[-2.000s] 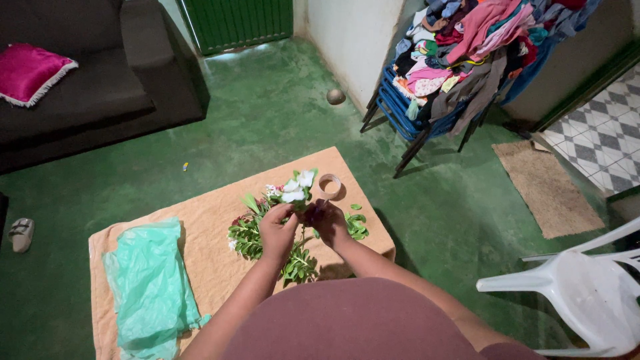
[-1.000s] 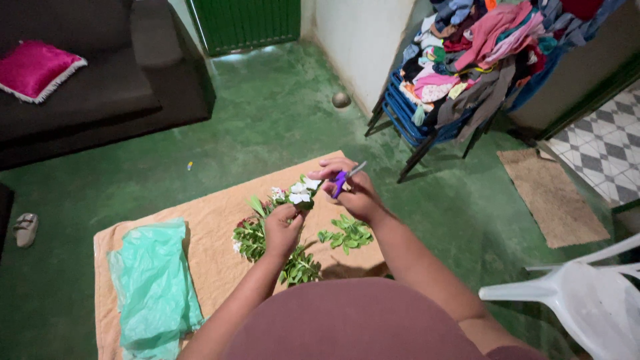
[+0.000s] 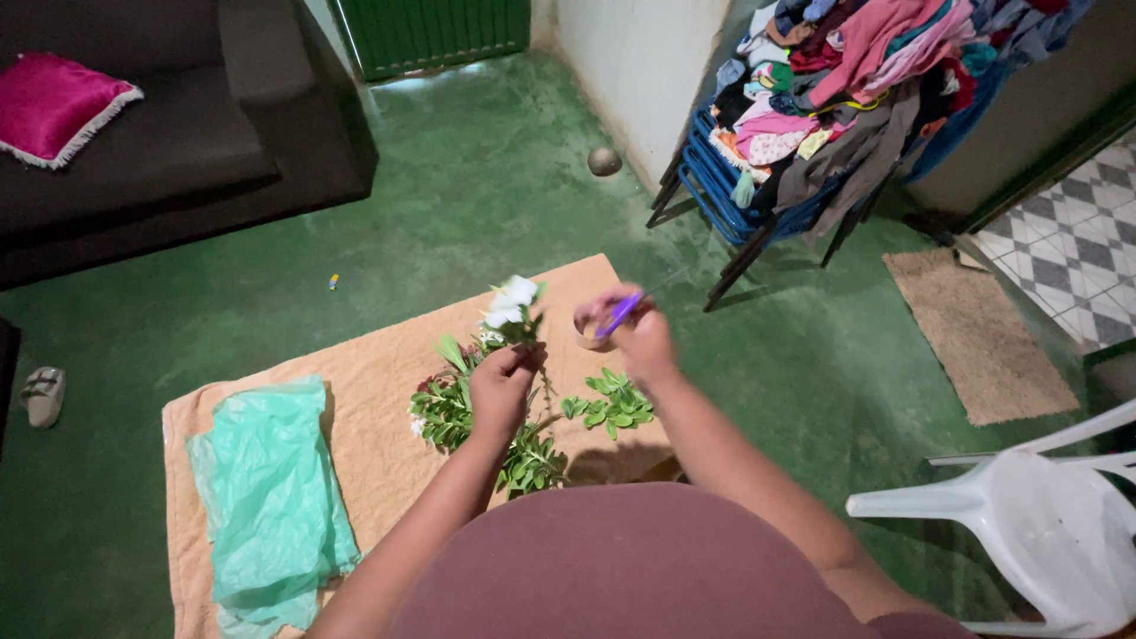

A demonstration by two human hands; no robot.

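Observation:
My left hand (image 3: 504,390) is shut on a small bunch of white flowers (image 3: 513,306), held upright by the stems above the peach towel (image 3: 382,373). To the right my blurred right hand (image 3: 635,342) holds purple-handled scissors (image 3: 623,312), their blades pointing up and right. Partly hidden behind its fingers, a roll of tape (image 3: 587,333) lies on the towel. Cut leafy stems (image 3: 532,460) and a few dark red and white flowers lie below and left of my left hand. A separate pile of green leaves (image 3: 612,404) rests under my right wrist.
A crumpled green plastic bag (image 3: 271,497) lies on the towel's left part. A white plastic chair (image 3: 1047,524) stands at lower right, stacked blue chairs (image 3: 723,200) with heaped clothes (image 3: 843,89) at upper right. A dark sofa (image 3: 186,133) fills the upper left; a mat (image 3: 976,337) lies right.
My right hand has moved away from the flowers to the right with the scissors, which were close beside the blossoms a second ago. The tape roll, hidden then, shows again.

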